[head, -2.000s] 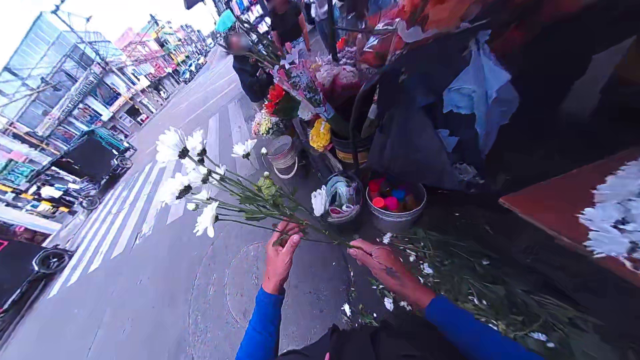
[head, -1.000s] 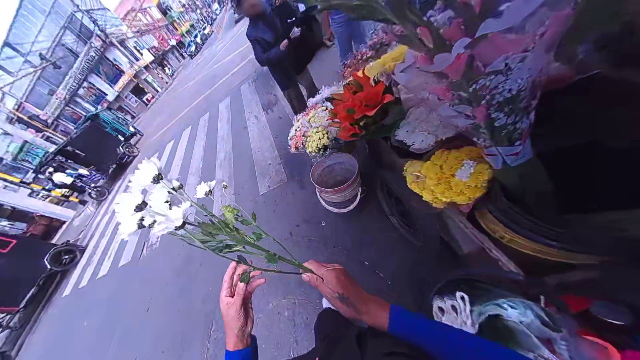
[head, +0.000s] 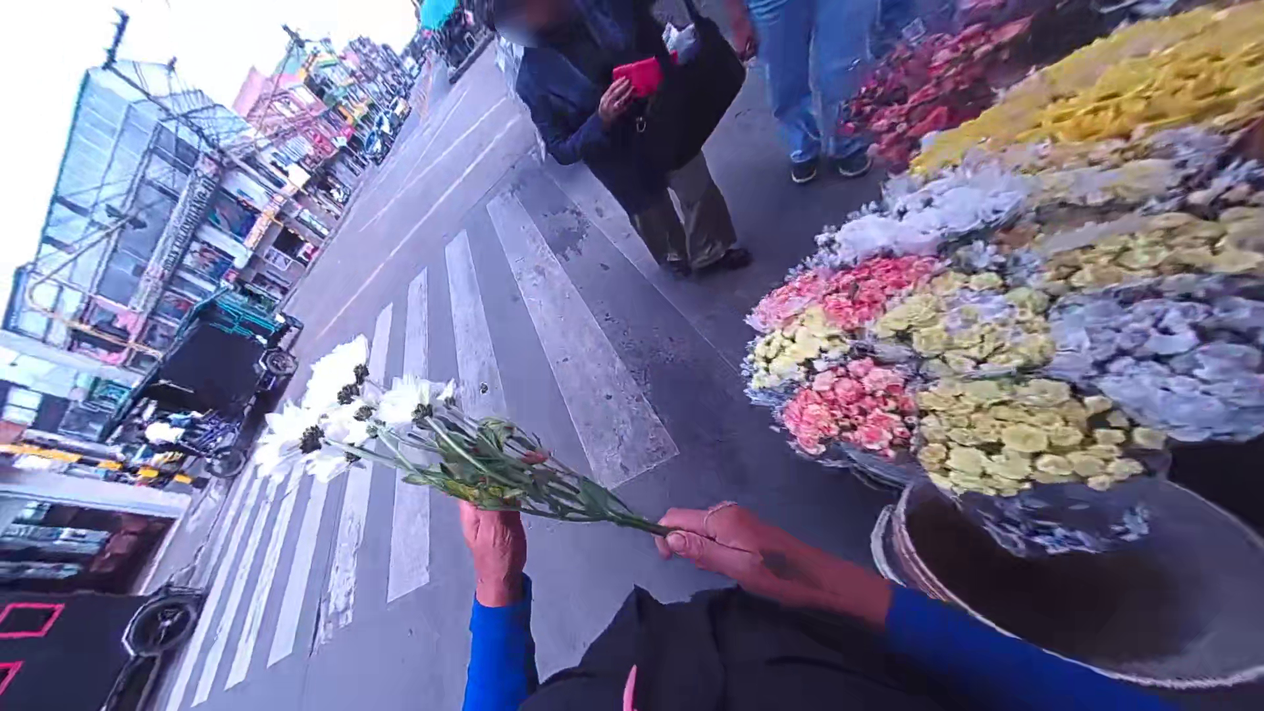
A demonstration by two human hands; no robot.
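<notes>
A bunch of white daisy-like flowers (head: 341,410) with long green stems points to the left in front of me. My right hand (head: 731,548) grips the stem ends between thumb and fingers. Under the leafy middle of the stems is my left hand (head: 494,543), upright, its fingers partly hidden behind the leaves; whether they close on the stems is not clear. To the right, wrapped bouquets of pink carnations (head: 851,405) and pale yellow carnations (head: 1027,434) stand over a wide bucket (head: 894,543).
A person in a dark jacket (head: 563,94) holds a red object (head: 644,75) near the top. Another person's jeans (head: 815,79) show beside them. A striped crosswalk (head: 583,336) crosses the street. Parked vehicles (head: 222,346) and a wheel (head: 163,622) are at the left.
The view has shifted strongly, bringing the wrapped carnations close at right. The white flowers' heads and stems, spread apart two seconds ago, are now closer together. My right hand now holds nearer the stem ends.
</notes>
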